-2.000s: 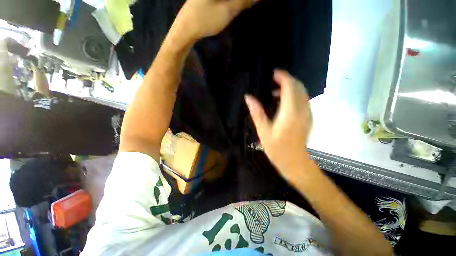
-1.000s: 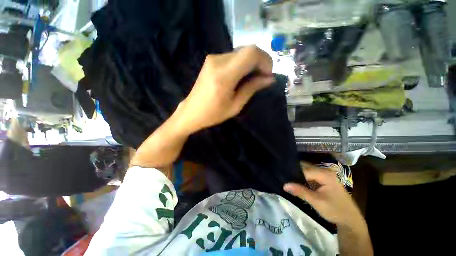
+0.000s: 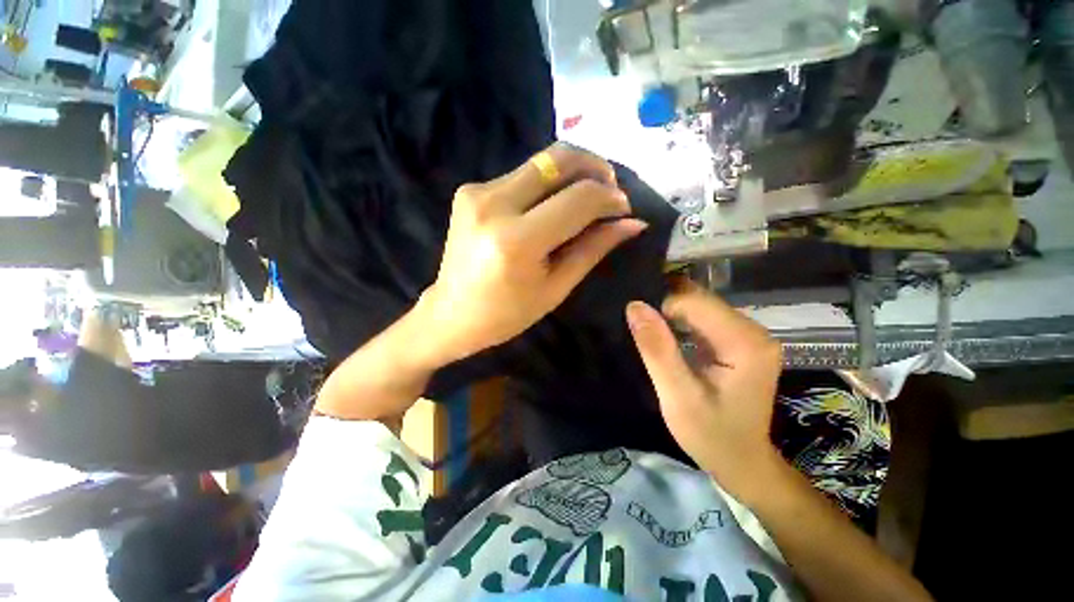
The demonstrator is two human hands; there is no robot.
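A large black garment (image 3: pixel 365 153) is heaped on the white table and hangs down to my lap. My left hand (image 3: pixel 530 235), with a yellow ring, pinches the garment's edge near its right corner. My right hand (image 3: pixel 713 365) is lower, with thumb and fingers closed on the black fabric edge near the table's front. The sewing machine's needle area (image 3: pixel 724 176) is just right of the fabric corner. The fabric held between my fingertips is mostly hidden.
A blue knob (image 3: pixel 656 107) and clear eye guard (image 3: pixel 771 35) are on the machine. A yellow cloth (image 3: pixel 919 218) lies by its bed. A white scrap (image 3: pixel 919 370) hangs at the table edge. Black fabric with a white motif (image 3: pixel 830 447) is below. Another machine (image 3: pixel 177 253) stands left.
My right hand has moved up from the lap to the fabric edge near the needle area. My left hand stays on the garment, slightly lower. The machine head has come into view since the earliest frame.
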